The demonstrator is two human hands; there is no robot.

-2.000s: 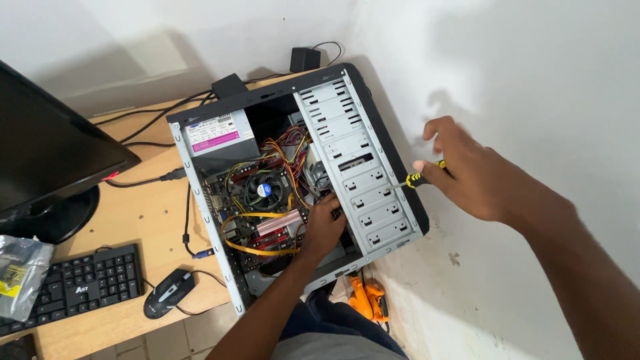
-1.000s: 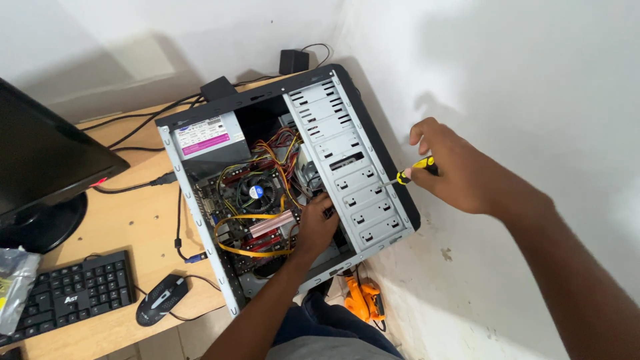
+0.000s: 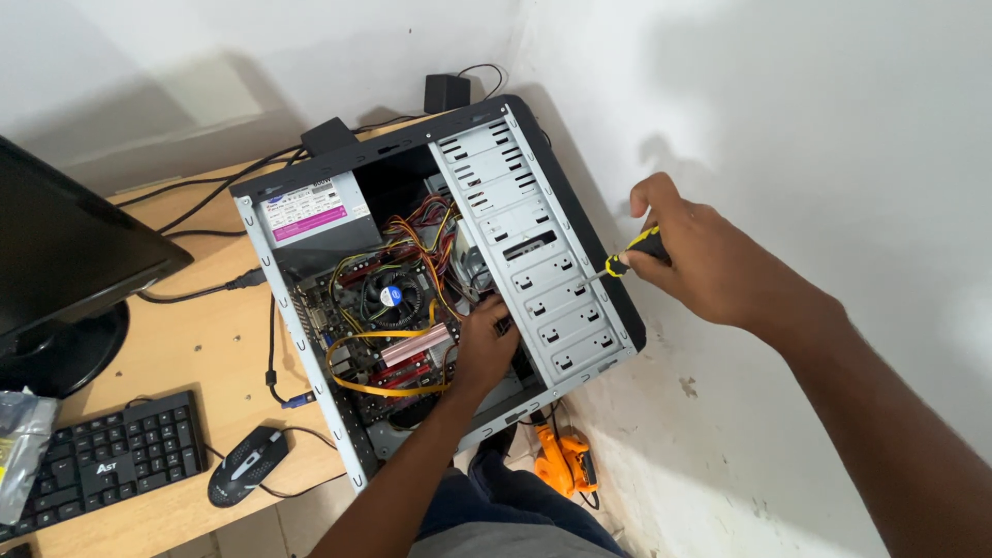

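Note:
An open desktop computer case (image 3: 577, 232) rests tilted at the desk's right edge. My right hand (image 3: 686, 256) grips a yellow and black screwdriver (image 3: 639, 249), its shaft pointing at a slot in the metal drive cage (image 3: 527, 256); whether the tip touches a screw cannot be told. Inside the case, my left hand (image 3: 487, 345) reaches against the cage's inner edge, its fingertips partly hidden. Near it lie a yellow flat cable (image 3: 387, 390), the CPU fan (image 3: 392, 297), the motherboard (image 3: 364, 318) and bundled wires (image 3: 422, 240). The power supply (image 3: 325, 217) fills the upper left.
A monitor (image 3: 70, 248), a keyboard (image 3: 116, 465) and a mouse (image 3: 248, 465) stand on the wooden desk (image 3: 194, 325), with small screws lying loose. Black cables run behind the case. An orange power tool, perhaps a blower (image 3: 566, 461), is on the floor. A white wall (image 3: 775, 116) borders the right.
My right hand stays at the drive cage with the screwdriver, and its pose differs only slightly. My left hand remains inside the case.

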